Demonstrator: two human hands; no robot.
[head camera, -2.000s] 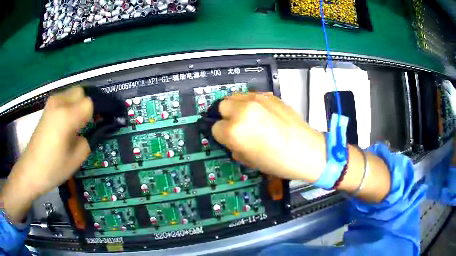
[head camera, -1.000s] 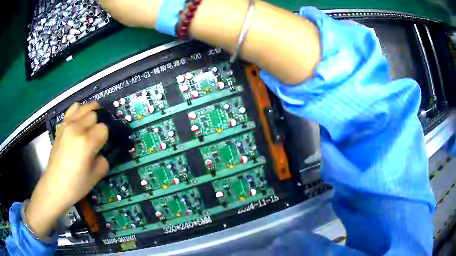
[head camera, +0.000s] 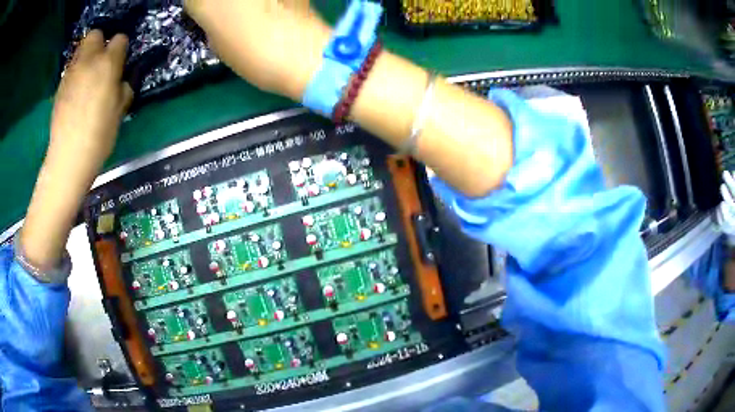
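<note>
The black capacitor bin (head camera: 173, 80), heaped with small silver parts, stands at the upper left. My left hand (head camera: 93, 92) is at the bin with black finger cots over its fingertips, which reach among the parts. My right hand (head camera: 250, 36) is at the bin's right side, cut off by the top edge; its fingertips are out of sight. Whether either hand grips a part cannot be told. The black pallet (head camera: 296, 322) lies below the hands, holding rows of small green circuit boards (head camera: 250, 251) with red-and-white round capacitors.
A bin of tiny yellow parts (head camera: 471, 11) stands on the green shelf mat (head camera: 435, 50) at the top. Orange-brown bars (head camera: 416, 241) edge the pallet. Metal conveyor rails run beside it. Another person's white-gloved hand (head camera: 728, 201) and blue sleeve show at the far right.
My left hand has moved up from the pallet's left boards to the capacitor bin. My right hand stays near the bin, its forearm slightly lower in view. The upper-left boards are now uncovered.
</note>
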